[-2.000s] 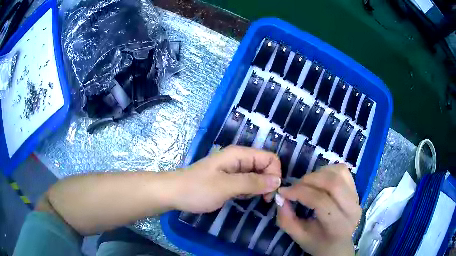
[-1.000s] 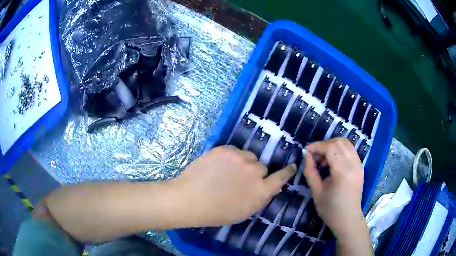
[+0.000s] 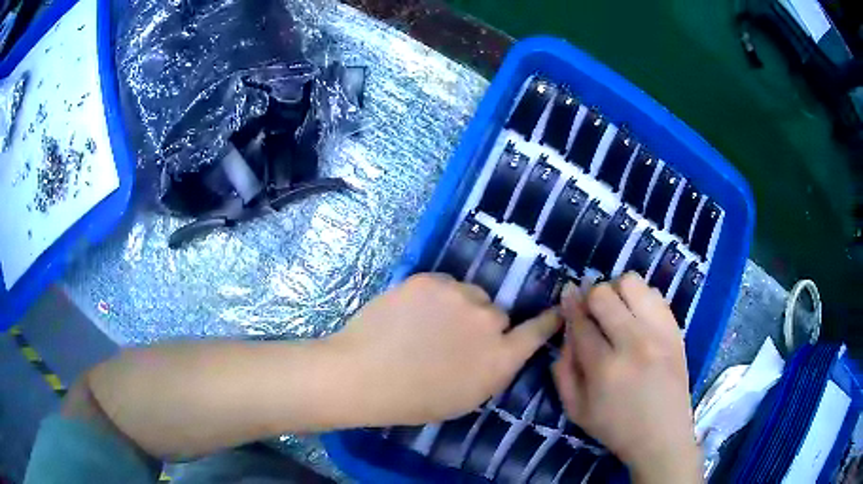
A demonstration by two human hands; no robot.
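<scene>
The blue parts tray point(image 3: 735, 203) holds several slanted rows of glossy black curved plastic parts point(image 3: 537, 189) between pale dividers. Many parts have a shiny dot at the upper end. My left hand point(image 3: 431, 345) lies over the tray's left side, its index finger stretched out to a part in the third row. My right hand point(image 3: 625, 364) is over the tray's right side, thumb and fingertips together at the end of the same part, touching or nearly touching my left fingertip. Whether the right fingertips hold a small fitting is hidden. The left palm is hidden.
An open clear bag point(image 3: 203, 95) with black curved parts lies at left on the silvery sheet point(image 3: 378, 189). A small-hardware tray point(image 3: 115, 142) with dark specks is far left. A tape ring point(image 3: 801, 317), white crumpled material point(image 3: 748, 383) and stacked blue trays point(image 3: 790, 416) are at right.
Two seconds ago both hands pinched together above the lower tray. They moved up to the third row, and the left index finger stretched out. Since then the right fingers have come down against the left fingertip.
</scene>
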